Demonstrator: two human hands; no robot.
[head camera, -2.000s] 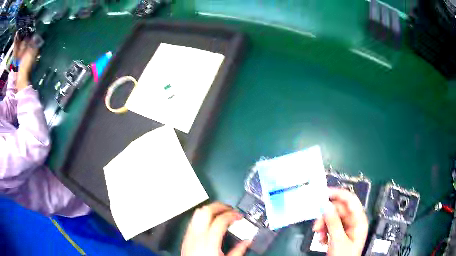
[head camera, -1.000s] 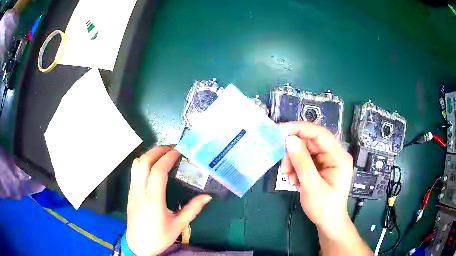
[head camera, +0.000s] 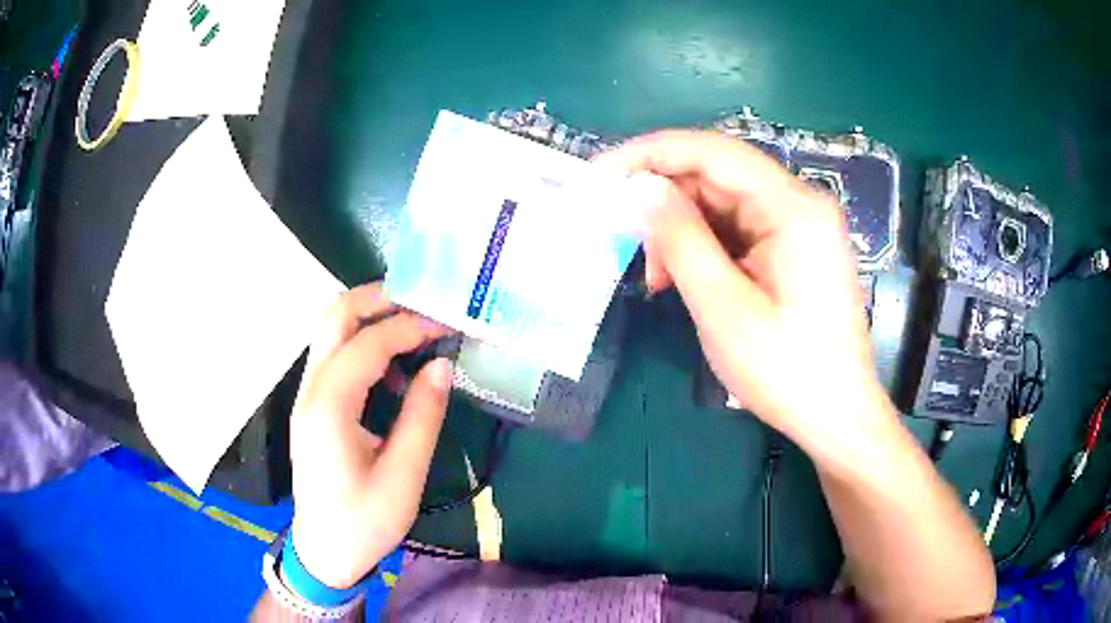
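My right hand (head camera: 743, 256) holds a blue and white printed test card (head camera: 524, 231) by its right corner, over an opened trail camera. The card hides most of that camera's camouflage half. The camera's dark grey half (head camera: 563, 396) shows below the card, with a pale, lit-looking display (head camera: 500, 369). My left hand (head camera: 366, 408) is at the left edge of this grey half, thumb and fingers around its corner. A black cord leaves the unit's bottom edge.
Another opened camera (head camera: 880, 201) lies behind my right hand, and one more (head camera: 989, 243) at the right. A black tray (head camera: 271, 250) at left holds white paper sheets (head camera: 201, 304) and a tape roll (head camera: 107, 95). Red clip leads (head camera: 1090, 441) lie at the right edge.
My view has shifted, so the tray and cameras sit differently. The card has turned more upright and moved up over the camera. My left hand's thumb has closed in on the grey half's edge.
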